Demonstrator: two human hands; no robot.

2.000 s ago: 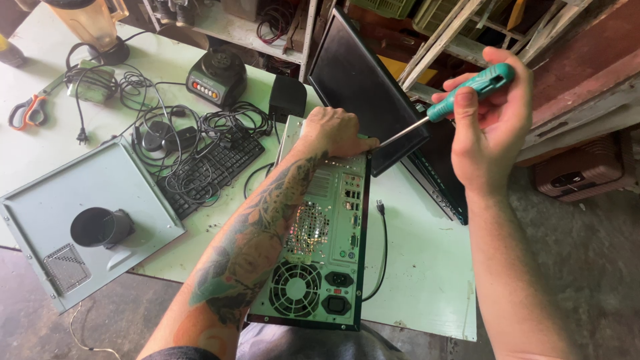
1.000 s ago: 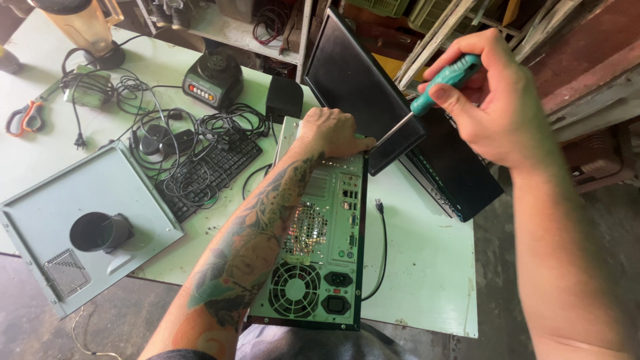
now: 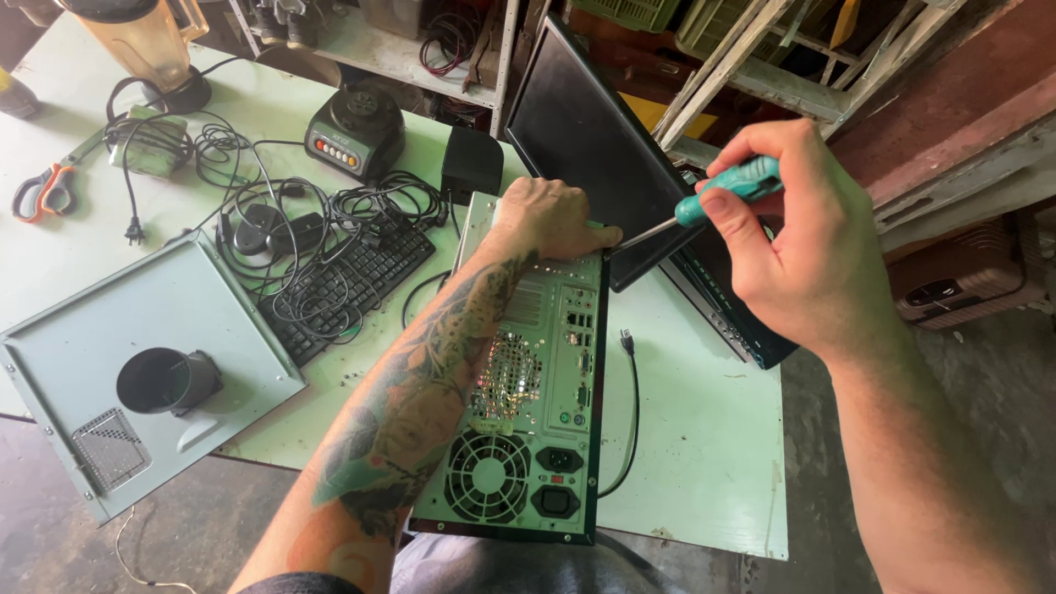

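Observation:
A desktop computer case [image 3: 528,305] lies on the table, its rear panel with ports and power-supply fan facing me. My left hand [image 3: 557,219] rests on its far end, the thumb pointing toward the right edge; the palm side is hidden. In my right hand [image 3: 792,223] is a screwdriver with a teal handle [image 3: 726,191], held at a slant. Its shaft runs down left to the case's far right corner, close by my left thumb. Whether the tip sits in a screw is too small to tell. Several small screws [image 3: 351,378] lie left of the case.
A metal side panel [image 3: 190,305] with a black duct lies left, beside a cable-covered keyboard [image 3: 363,280]. Beyond are scissors [image 3: 45,194], a blender base [image 3: 355,132] and a black speaker [image 3: 472,161]. A monitor [image 3: 594,132] leans behind the case; a plug cable [image 3: 634,396] lies right.
My right hand has shifted on the screwdriver's handle, its fingers now more curled over the handle's end than two seconds ago. My left hand stays on the case.

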